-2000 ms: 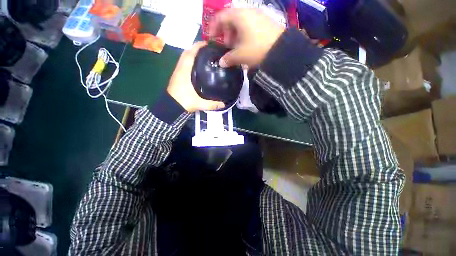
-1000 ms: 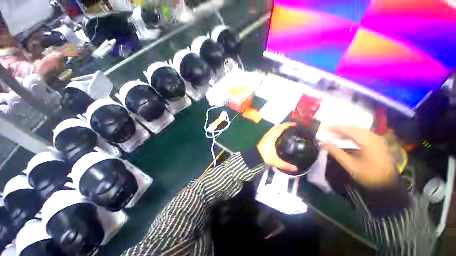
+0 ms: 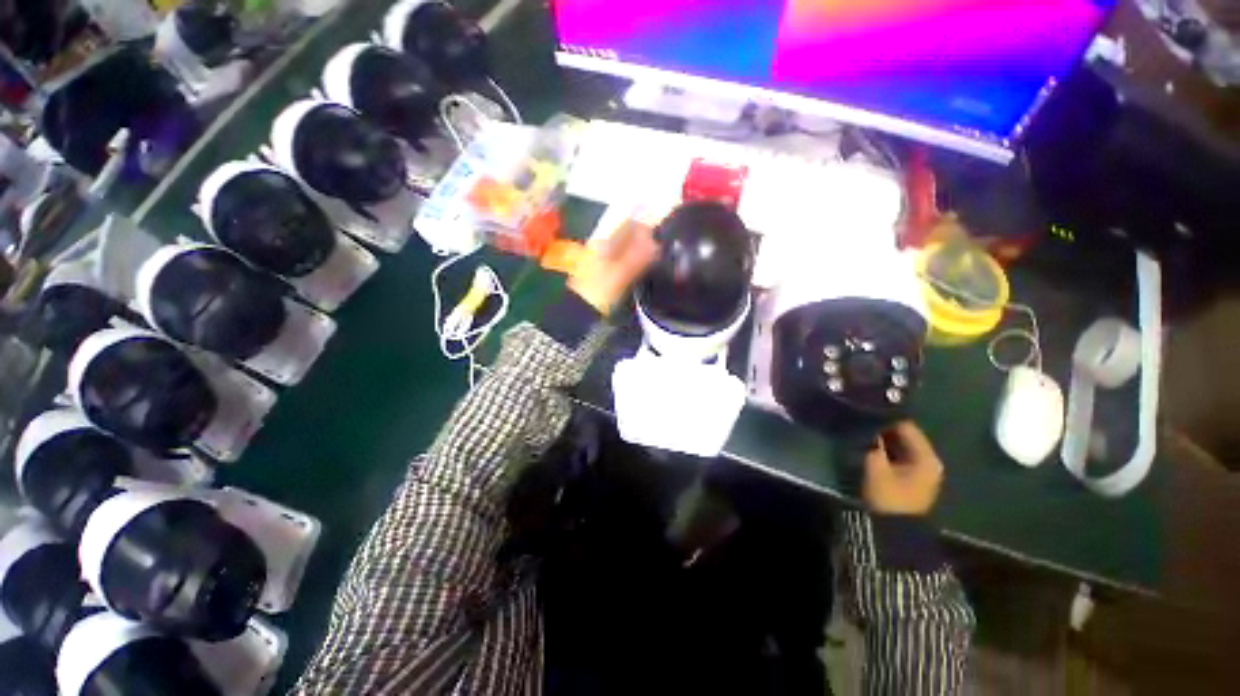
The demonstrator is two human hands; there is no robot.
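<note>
A PTZ dome camera with a glossy black ball [image 3: 702, 269] and a white base [image 3: 677, 404] is at the bench's front edge. A second camera [image 3: 846, 356] is right of it, its lens and LED face towards me. My left hand [image 3: 615, 269] is at the left side of the first ball, beside the orange pieces [image 3: 562, 256]; its fingertips are blurred and I cannot tell whether it holds anything. My right hand [image 3: 903, 469] is at the mat's front, just below the second camera, fingers curled; any contact or small thing in it cannot be made out.
Many similar cameras [image 3: 215, 302] line the left bench. A parts box [image 3: 524, 170], red packet [image 3: 715, 181] and monitor [image 3: 816, 55] are behind. A yellow tape roll [image 3: 963, 288], mouse [image 3: 1029, 415] and white label strip [image 3: 1112, 356] are right. A coiled cable [image 3: 471, 307] is left.
The first camera has left my left hand's wrap-around hold and is upright at the bench edge. My left hand has shifted to its left side. My right hand has moved down below the second camera.
</note>
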